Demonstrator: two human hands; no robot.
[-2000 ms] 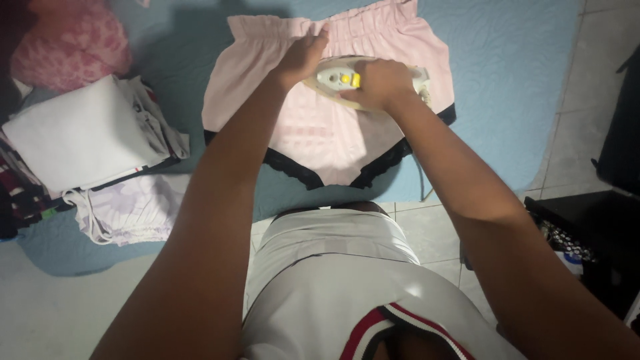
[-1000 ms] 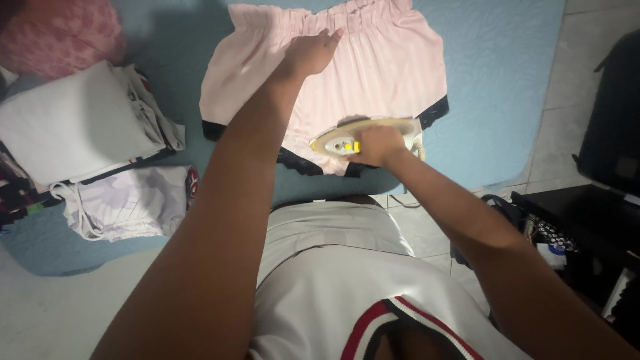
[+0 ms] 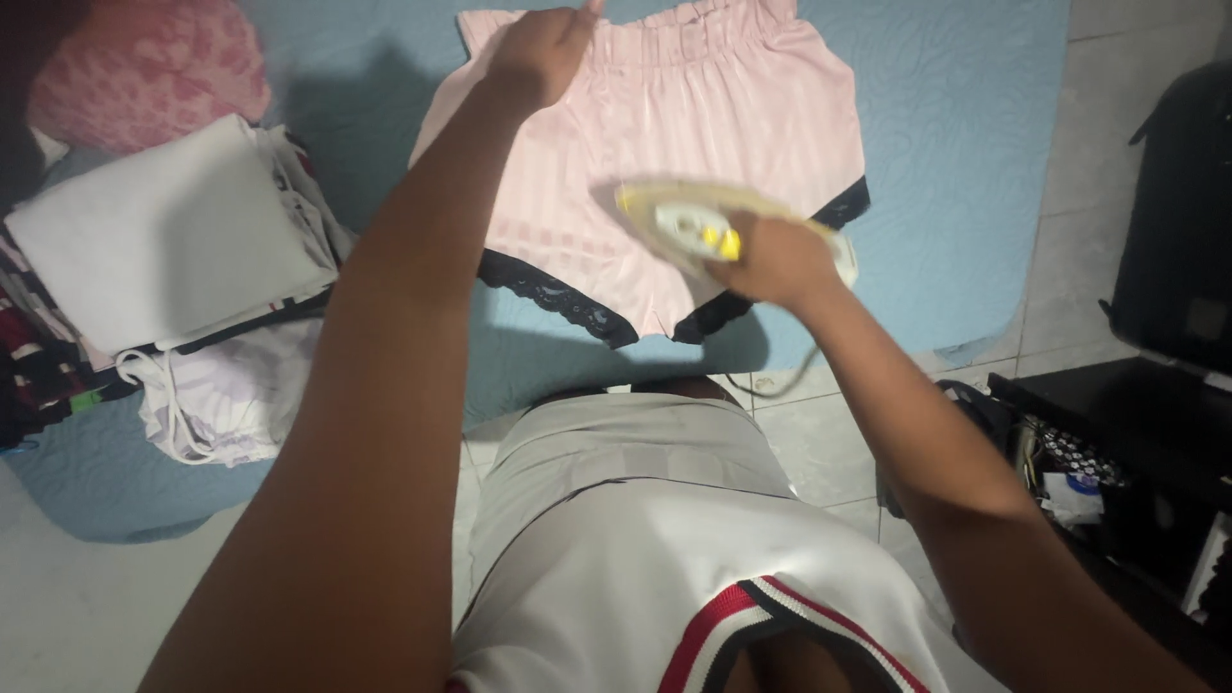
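Pink striped shorts (image 3: 722, 115) with an elastic waist and black lace leg trim lie spread on a blue quilted cover (image 3: 943, 192). My right hand (image 3: 780, 255) grips the handle of a clothes iron (image 3: 674, 217), which is blurred over the lower right part of the shorts, its tip pointing left. The iron's cord (image 3: 784, 385) hangs down near the cover's front edge. My left hand (image 3: 549, 53) rests at the upper left of the shorts by the waistband; whether its fingers pinch the cloth is unclear.
On the left stand a stack of folded clothes (image 3: 173, 231), a white and lilac garment with a cord (image 3: 231, 385) and a pink patterned bundle (image 3: 154, 72). At the right are a black shelf (image 3: 1107, 395) with small items and a black case (image 3: 1184, 221) over the tiled floor.
The iron in my right hand first moved down from near the waistband to the lower hem, and now sits somewhat higher above it. My left hand has shifted left along the waistband.
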